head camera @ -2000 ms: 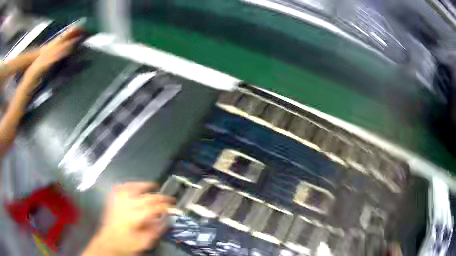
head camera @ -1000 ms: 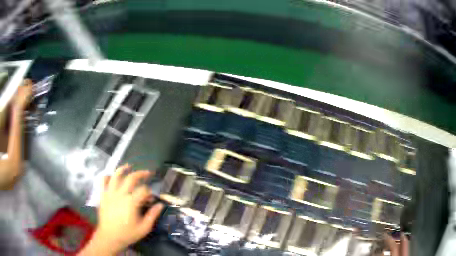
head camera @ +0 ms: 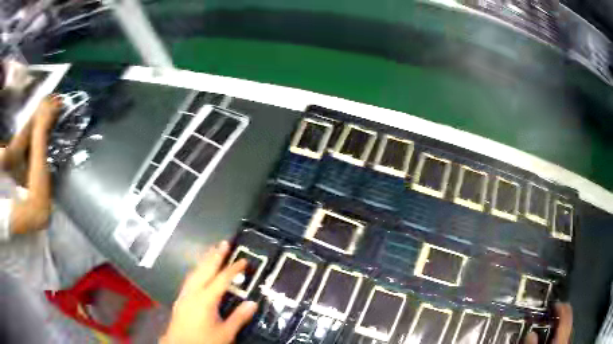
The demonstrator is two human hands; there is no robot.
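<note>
A large shiny black blister tray (head camera: 440,127) holds two rows of blue-teal phone housings, with sideways ones between. Their windows have pale cream borders, and dark pieces fill them, as in one housing at the lower left (head camera: 292,279). My left hand (head camera: 212,295) is at the tray's front left corner, fingers on the corner housing and thumb on the tray. My right hand (head camera: 554,326) is at the front right corner, mostly cut off by the bottom edge, with fingertips around the tray's rim.
A die-cut sheet (head camera: 191,158) with dark rectangles in a white frame lies left of the tray, over another strip. The green conveyor belt (head camera: 269,74) runs beyond a white edge. Another person's arm (head camera: 39,161) is at the far left. A red stool (head camera: 111,302) stands at lower left.
The view has shifted and sharpened. My left hand has moved right, onto the tray's corner. My right hand's fingertips show more at the right corner.
</note>
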